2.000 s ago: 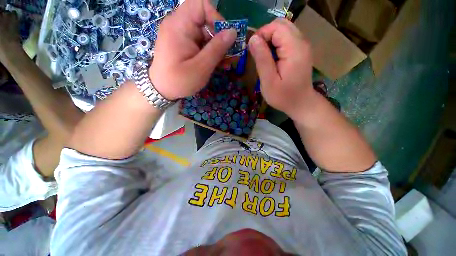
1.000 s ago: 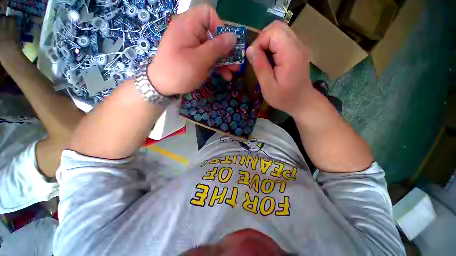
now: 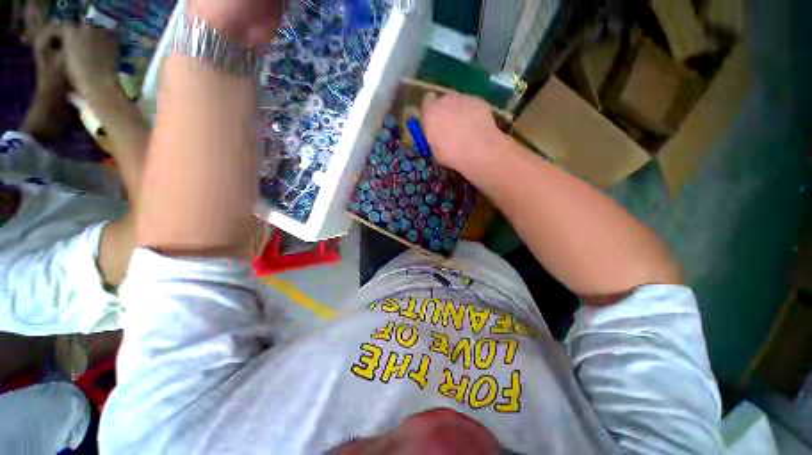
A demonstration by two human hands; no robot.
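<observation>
My left hand [image 3: 236, 16] is at the top edge over the far left part of the white parts bin [image 3: 349, 147], blurred and partly cut off; whether it holds anything cannot be seen. My right hand [image 3: 456, 129] is down in the back of the cell carton [image 3: 405, 243], its fingers hidden. A blue battery [image 3: 418, 138] lies lengthwise beside its fingers, on or above the packed cells [image 3: 410, 200]. The bin holds a tangled heap of wired board assemblies [image 3: 307, 115]. No circuit board shows in either hand.
Open brown shipping cartons [image 3: 583, 124] stand at the right on the green floor. A grey-green bench or frame [image 3: 463, 62] is beyond the carton. A red frame-like object [image 3: 298, 255] lies below the bin. Another person's arm [image 3: 111, 89] is at the left.
My hands have parted. The left went up and left over the bin, and the circuit board it held is out of sight. The right moved down into the carton. The view has shifted.
</observation>
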